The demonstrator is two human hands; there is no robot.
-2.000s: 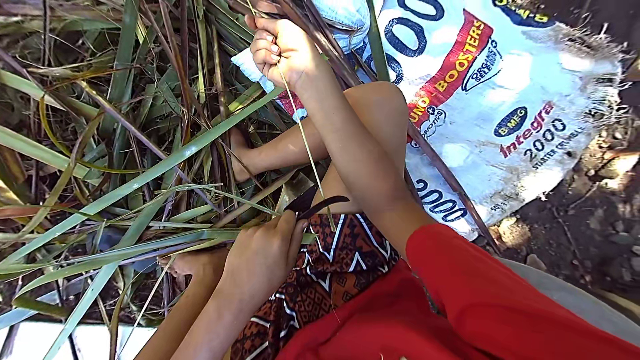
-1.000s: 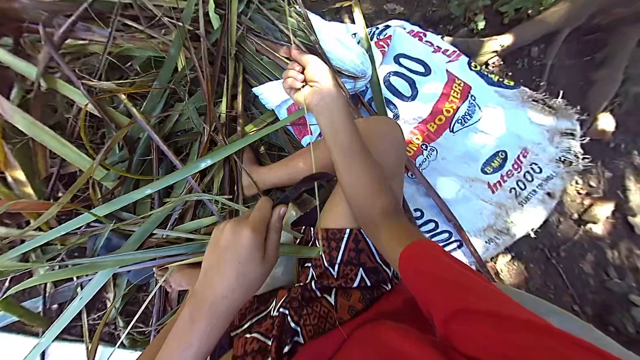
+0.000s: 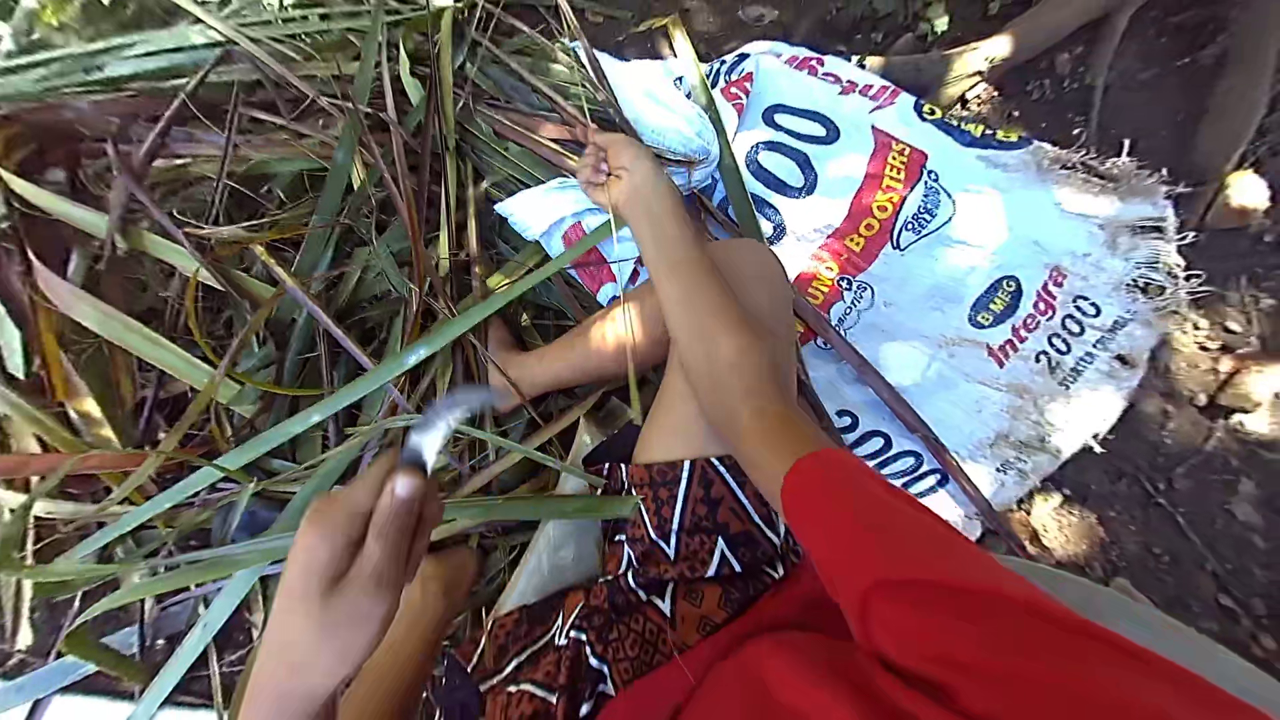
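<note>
My left hand [image 3: 365,565], at the lower left, is closed around the dark handle of a small knife. Its blade [image 3: 445,425] is blurred and points up and right over the leaves. Further up, my right hand [image 3: 615,172] pinches a thin, pale strip of leaf [image 3: 629,335], which hangs down past my shin and ends above the patterned shorts. A gap separates the blade from this strip. Long green leaf strips [image 3: 400,360] lie to the left, and a cut leaf end [image 3: 560,507] rests just right of my left hand.
A printed woven feed sack [image 3: 960,230] with a frayed edge lies on the soil at the right, a long brown stem [image 3: 900,410] across it. Dry and green leaves [image 3: 130,260] are heaped at the left. My bent knee [image 3: 750,275] and bare foot [image 3: 505,365] are between.
My left hand has moved the knife left, away from the hanging strip, where the blade was a second ago. My right hand still grips the strip. The view has shifted slightly.
</note>
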